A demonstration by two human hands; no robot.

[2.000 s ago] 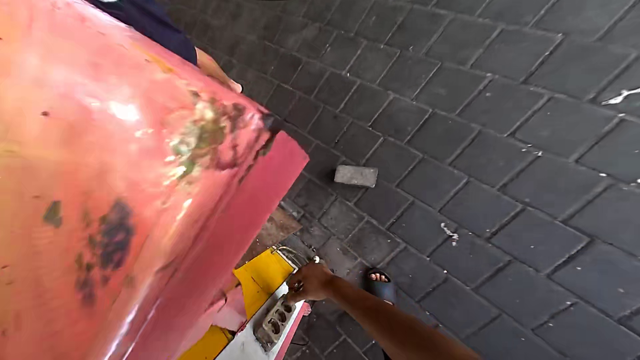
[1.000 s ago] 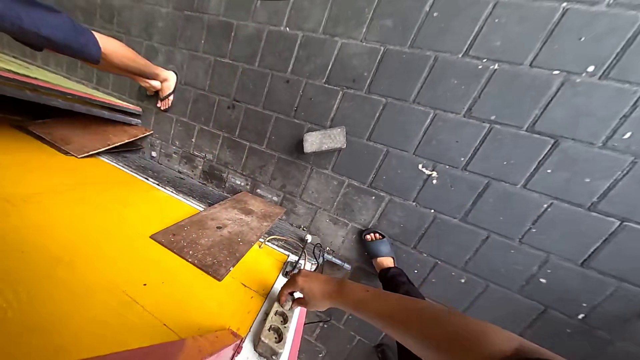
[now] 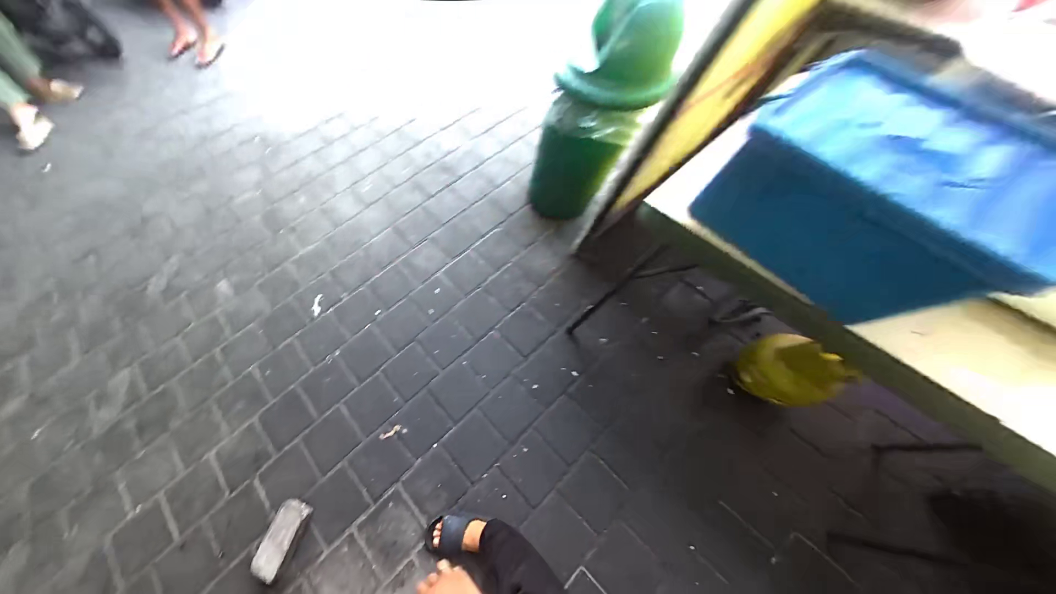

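Note:
Part of one of my hands (image 3: 448, 580) shows at the bottom edge, in front of my dark trouser leg; its fingers are cut off by the frame and I cannot tell which hand it is or whether it holds anything. Just above it is my foot in a dark slide sandal (image 3: 452, 535) on the grey paving. A loose grey paving block (image 3: 281, 541) lies on the ground to the left of the foot. My other hand is out of the picture.
At the right, a blue plastic bin (image 3: 841, 223) stands on a pale table (image 3: 932, 346), with a yellow bag (image 3: 788, 370) beneath. Beyond are a green trash can (image 3: 577, 157) and a yellow-panelled board (image 3: 701, 107). Legs of people (image 3: 194, 29) show at the upper left.
The view has swung far away from the yellow surface and the socket strip. A second ago one hand was at that strip; now only part of a hand shows at the bottom edge.

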